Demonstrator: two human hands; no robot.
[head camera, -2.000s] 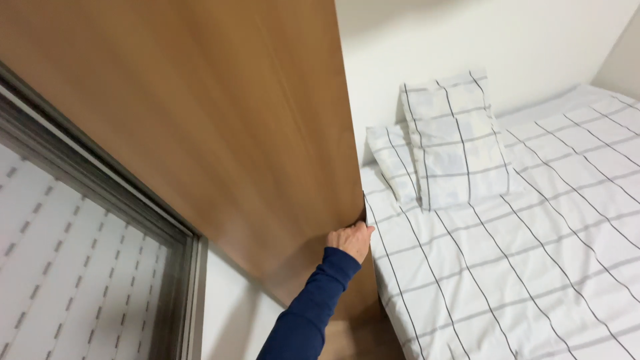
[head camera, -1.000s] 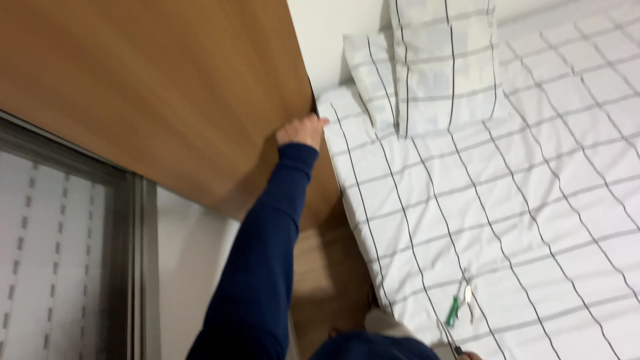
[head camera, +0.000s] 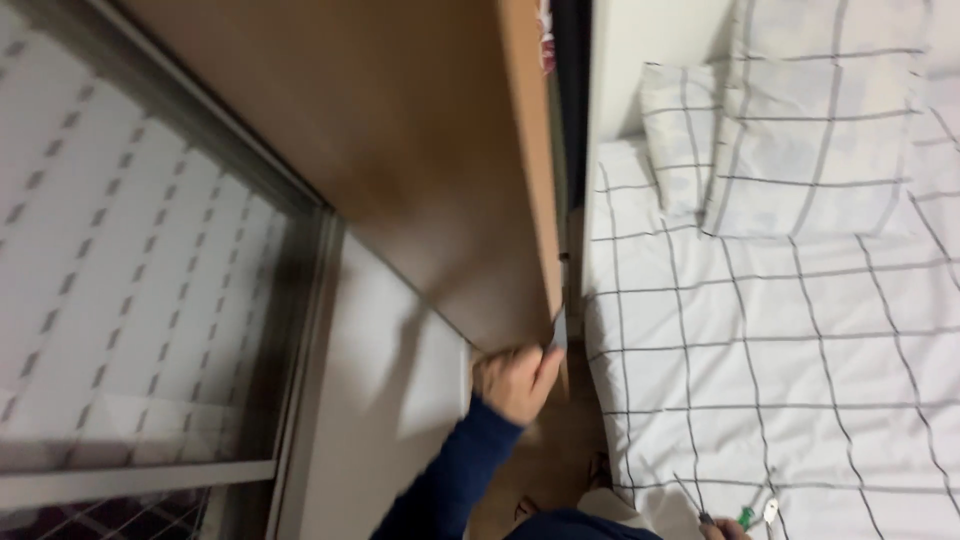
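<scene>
My left hand (head camera: 519, 382), in a dark blue sleeve, grips the edge of a wooden wardrobe door (head camera: 420, 172). The door stands ajar, and dark hanging clothes (head camera: 574, 97) show in the gap behind it. At the bottom edge my right hand (head camera: 724, 529) holds a thin tool with a dark handle (head camera: 705, 517), probably a screwdriver; most of that hand is cut off by the frame. Beside it on the bed lie a green-handled tool (head camera: 745, 516) and a small metal item (head camera: 771, 510), both too small to name exactly.
A bed with a white checked sheet (head camera: 795, 375) fills the right side, with checked pillows (head camera: 817, 127) at its head. At left are a framed sliding window (head camera: 300, 360) and a white wall (head camera: 375, 352). A narrow strip of wooden floor (head camera: 559, 450) runs between the wall and the bed.
The wardrobe door has swung from closed to ajar, with my left hand on its edge, and clothes now show inside. My right hand has come further into view at the bottom.
</scene>
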